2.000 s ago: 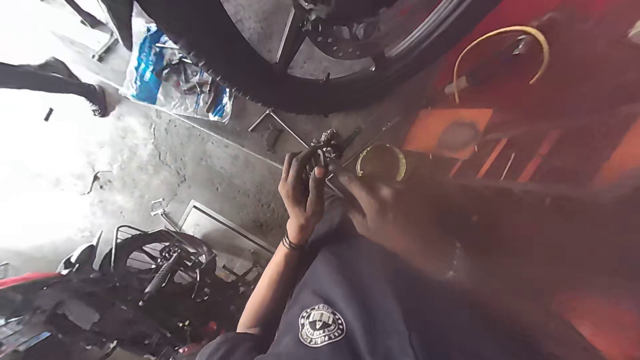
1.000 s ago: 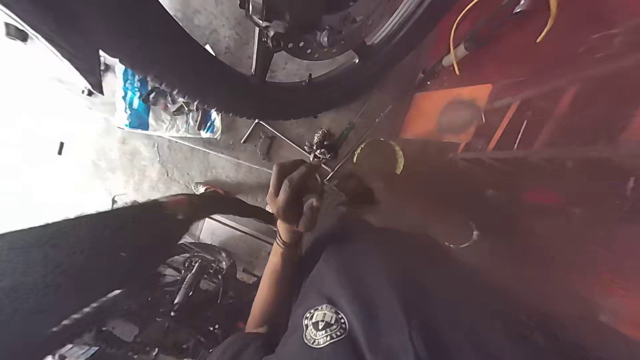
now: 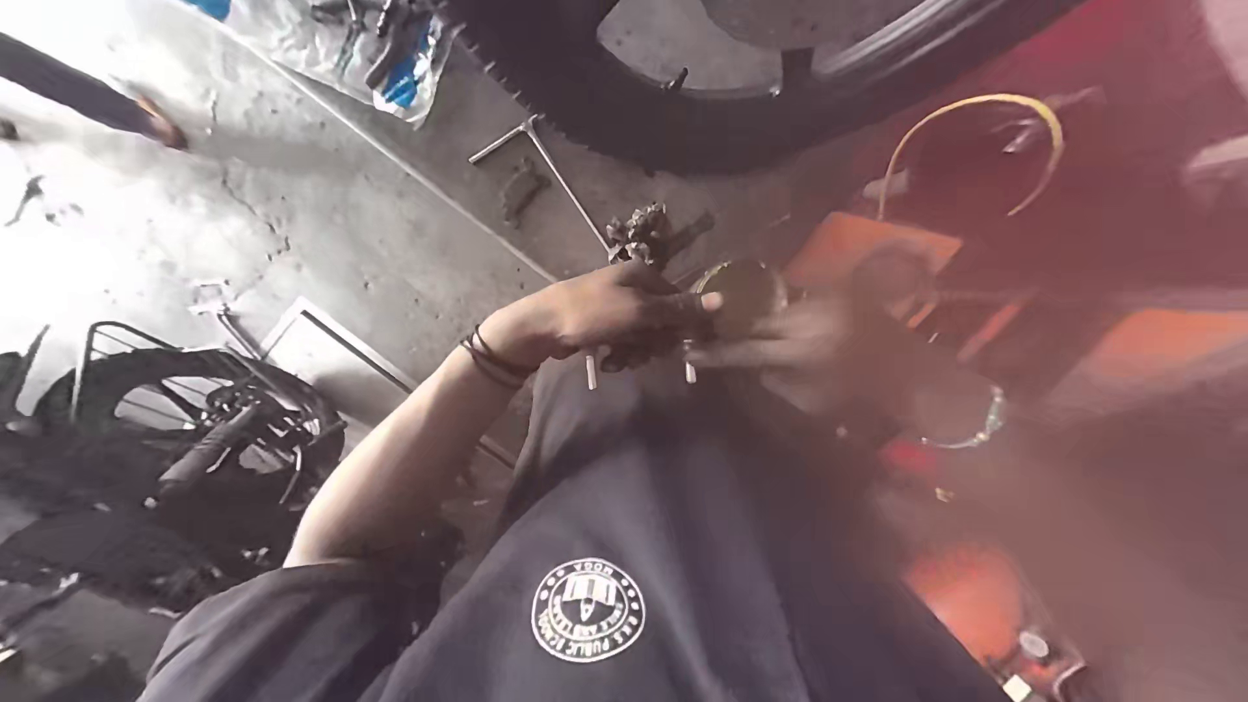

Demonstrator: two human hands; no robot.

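My left hand [image 3: 619, 307], with dark bands at the wrist, is closed around a dark metal part [image 3: 629, 356] that has two bright pins sticking out below the fingers. My right hand [image 3: 790, 336] is blurred and hazy, close beside that part on its right; whether it grips anything is unclear. Just beyond my left hand lies a clump of small metal pieces [image 3: 639, 232]. A T-handle wrench [image 3: 565, 180] runs from there toward the tyre. A round object with a yellowish rim [image 3: 741, 278] sits partly behind my right hand.
A motorcycle wheel with a black tyre [image 3: 624, 117] spans the top. A plastic bag with parts [image 3: 331, 49] lies upper left, near another person's leg [image 3: 88, 88]. Another motorcycle's wheel [image 3: 146, 400] stands lower left. An orange panel [image 3: 868, 258] and a yellow hoop [image 3: 975, 102] are at right.
My left hand has turned from raised, bent fingers to lying across the metal part, whose two pins now show. The dark shape that crossed the lower left one second ago is gone.
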